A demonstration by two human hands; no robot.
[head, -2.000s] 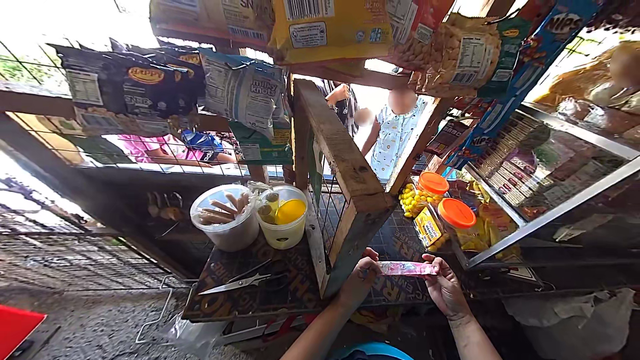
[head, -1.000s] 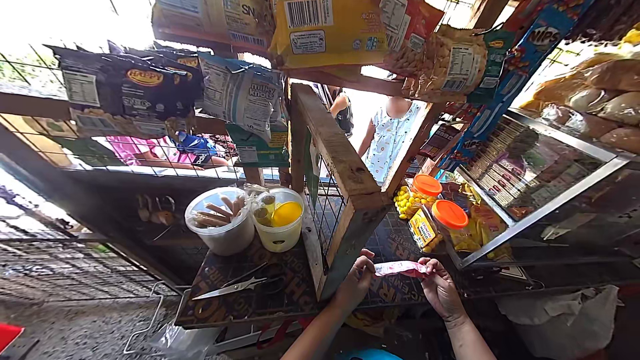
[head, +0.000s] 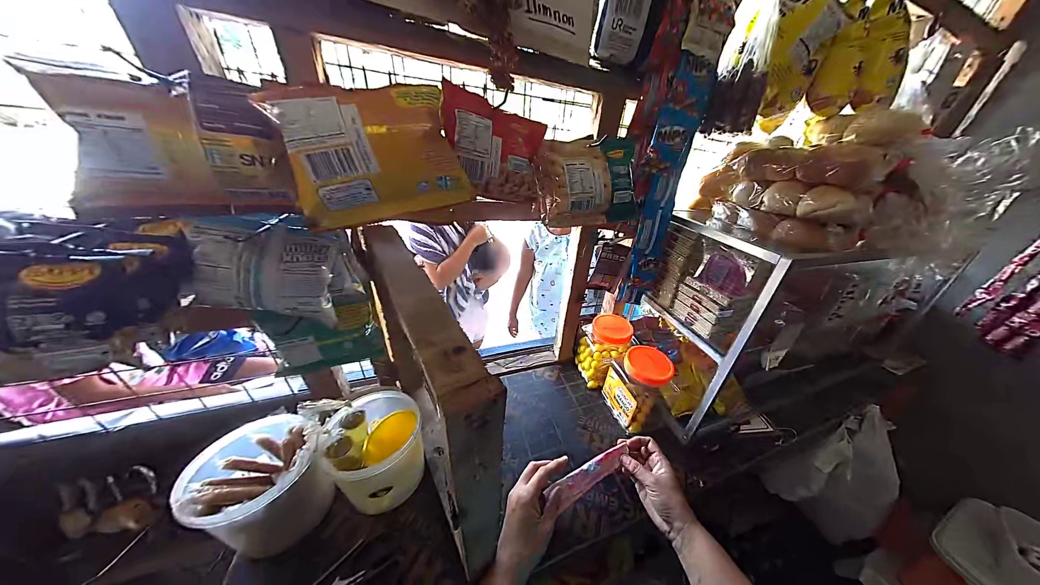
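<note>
Low in the middle, my left hand (head: 528, 508) and my right hand (head: 656, 486) hold a flat pink wrapped strip (head: 587, 481) stretched between them. The left grips its lower left end, while the right pinches its upper right end between thumb and fingers. Beneath the strip lies a dark patterned counter (head: 540, 406). Just beyond my hands stand two clear plastic jars with orange lids, one holding yellow round pieces (head: 597, 357), the other (head: 638, 394) bearing a yellow label.
A wooden post (head: 439, 357) rises left of my hands, beside two white tubs (head: 268, 524) (head: 388, 487). A glass display case (head: 731, 357) with bagged bread rolls (head: 821, 187) on top stands right. Snack packets (head: 382, 154) hang above. Two people (head: 455, 264) (head: 546, 272) are outside the opening.
The view has turned to the right. The strip, fairly level before, now slants up toward my right hand. Outside, a person in a striped top has come further into the opening.
</note>
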